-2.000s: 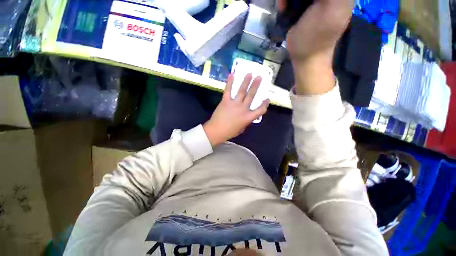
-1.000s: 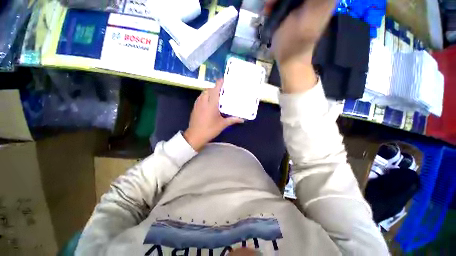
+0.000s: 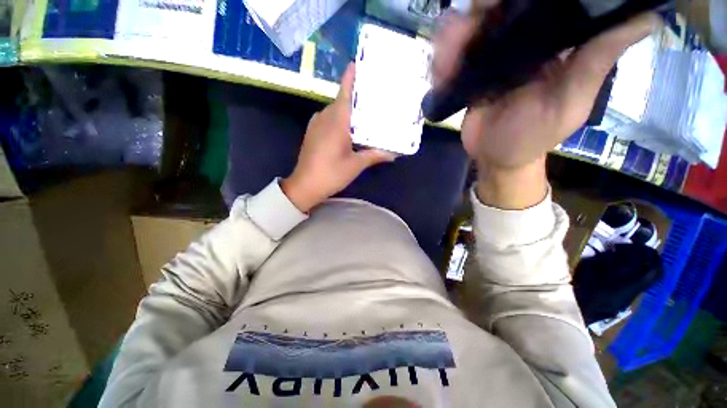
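A white rectangular housing (image 3: pixel 389 89) with rounded corners is held upright at the bench edge, its bright face towards me. My left hand (image 3: pixel 333 150) grips its left side and lower edge. My right hand (image 3: pixel 530 119) is shut on a large black tool (image 3: pixel 522 52), which looks like an electric screwdriver and is blurred. The tool's lower end is close to the housing's right edge; whether they touch cannot be told.
Stacked white plates (image 3: pixel 677 100) lie on the bench's right, and ridged white pieces (image 3: pixel 299 24) at its back. Below right are a blue crate (image 3: pixel 666 279) and black-and-white units (image 3: pixel 622 227). Plastic bags (image 3: pixel 88 119) and a carton (image 3: pixel 48 311) are at left.
My left hand first lay over the housing, then gripped its side, and now holds it higher in view. The black tool has come down closer and looks larger.
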